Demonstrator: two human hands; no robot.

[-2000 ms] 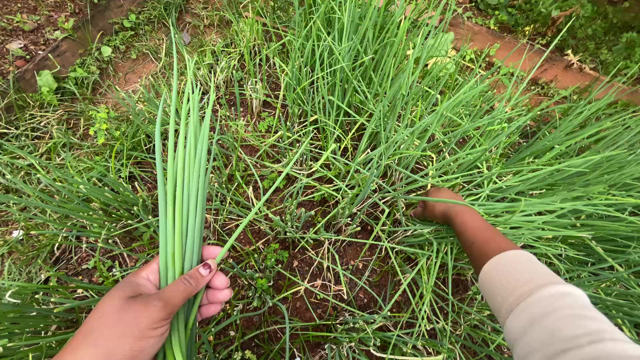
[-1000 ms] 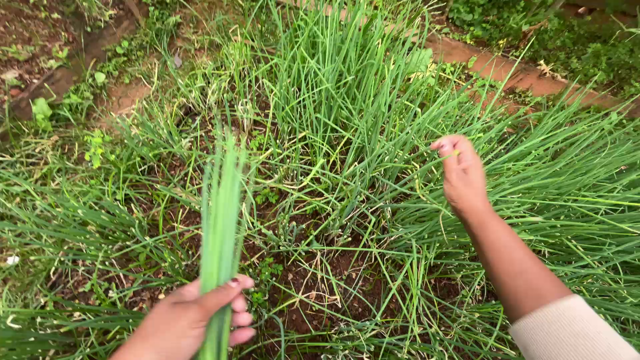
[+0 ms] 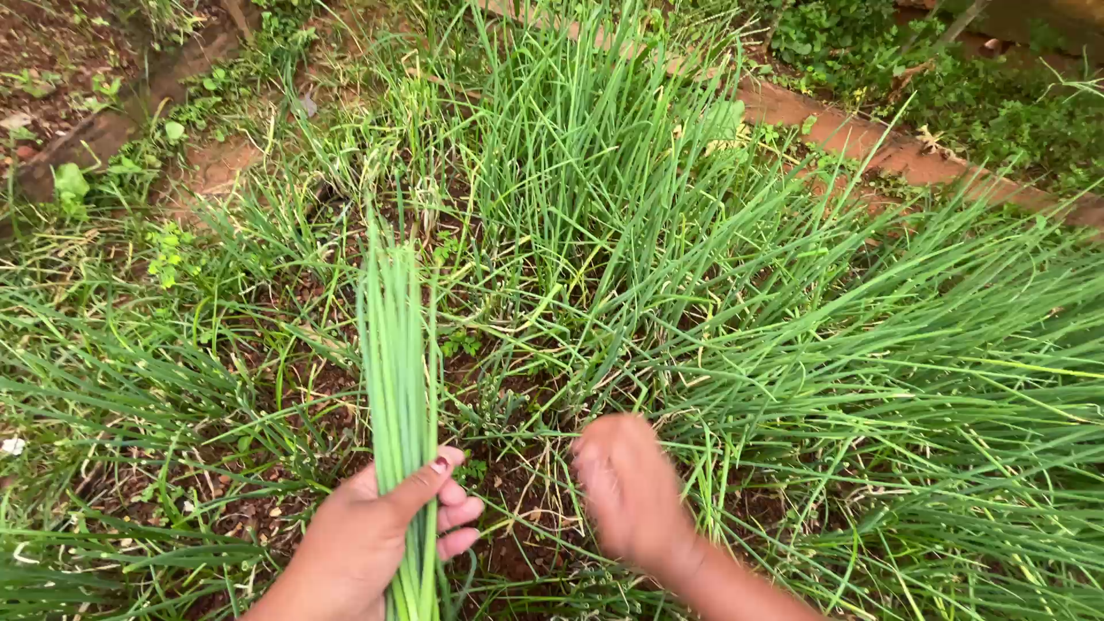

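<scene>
A bundle of long green chives or spring onion leaves [image 3: 399, 362] stands roughly upright in my left hand [image 3: 379, 526], with the thumb across its front. To the right of the bundle is my right hand [image 3: 625, 483], blurred, its fingers curled; whether anything is between them cannot be told. Below and around both hands grow the same kind of thin green leaves [image 3: 569, 164], dense in the middle and leaning over at the right [image 3: 931, 362].
Reddish boards or bed edging [image 3: 862, 142] run across the upper right. Another dark board edge [image 3: 95, 142] lies at the upper left. Low leafy weeds [image 3: 975, 112] grow beyond the right edging. Brown soil [image 3: 517, 509] shows between the plants.
My right hand was down among the leaves at the right, then rose above them, and is now lower and closer to my left hand. The left hand still holds the bundle.
</scene>
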